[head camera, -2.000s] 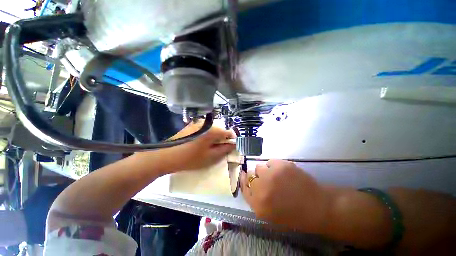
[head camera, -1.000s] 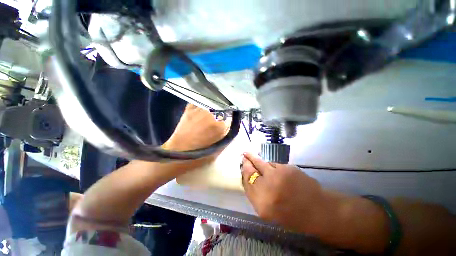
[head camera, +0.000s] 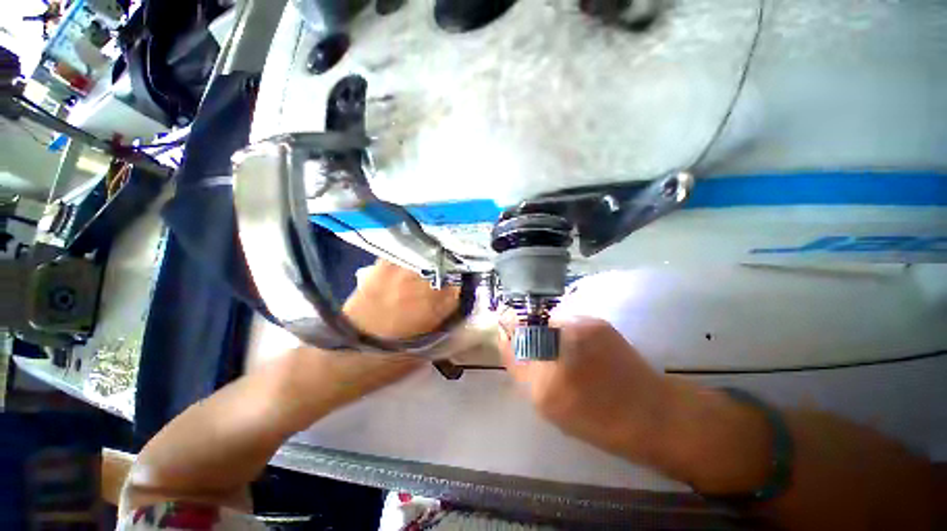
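Note:
A strip of cream cloth (head camera: 476, 338) shows between my two hands, near the needle area of the white sewing machine. My left hand (head camera: 403, 303) lies at its left side, partly behind the shiny curved guard (head camera: 272, 244). My right hand (head camera: 590, 375) is at its right side, with fingertips behind the knurled grey tension dial (head camera: 537, 342). Both sets of fingertips are hidden, so their grip does not show. The needle and presser foot cannot be made out. A small dark piece (head camera: 449, 368) lies flat on the bed below the cream cloth.
A long dark navy panel (head camera: 187, 342) drapes left of the machine head. The round grey cap (head camera: 532, 268) sits above the dial. The ribbed front edge (head camera: 384, 479) runs below my forearms. Other machinery (head camera: 64, 299) stands at the far left.
The view has shifted and shows more of the machine head. My right hand has moved up toward the needle area, with fingertips now behind the dial. Less cream cloth shows between my hands.

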